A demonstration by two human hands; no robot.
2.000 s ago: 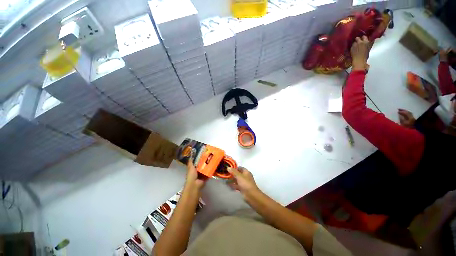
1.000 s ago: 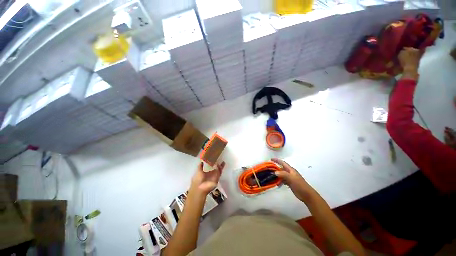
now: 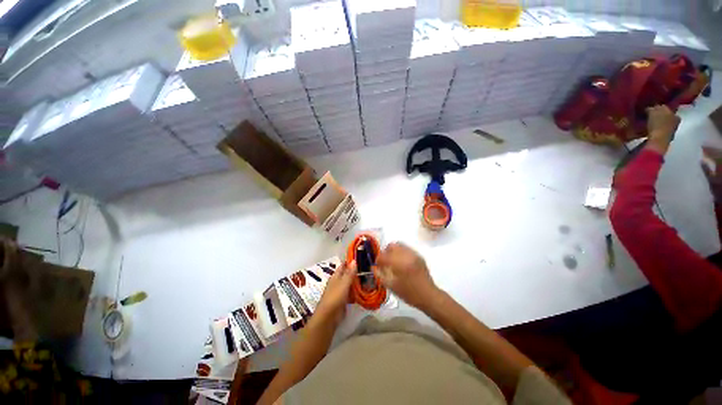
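A coiled orange cord (image 3: 366,295) with dark parts in its middle, in what looks like clear film, is upright between my hands near my body. My left hand (image 3: 340,286) holds its left side. My right hand (image 3: 405,273) is at its upper right side, fingers bent onto it and slightly blurred. A white retail box (image 3: 324,201) with a dark slot stands tilted against the open brown carton (image 3: 273,162). Overlapping retail boxes (image 3: 271,310) lie along the bench edge at my left.
A blue and orange-red tape dispenser (image 3: 435,212) lies below a black curved strap (image 3: 436,157). White boxes (image 3: 381,79) are stacked along the wall. A person's red sleeve (image 3: 640,207) reaches to a red-and-yellow bag (image 3: 633,99). A tape roll (image 3: 114,325) lies at far left.
The coiled cord has turned upright and come closer to my body, and my left hand now holds it. The orange-edged box has left my left hand. A white retail box now shows against the carton.
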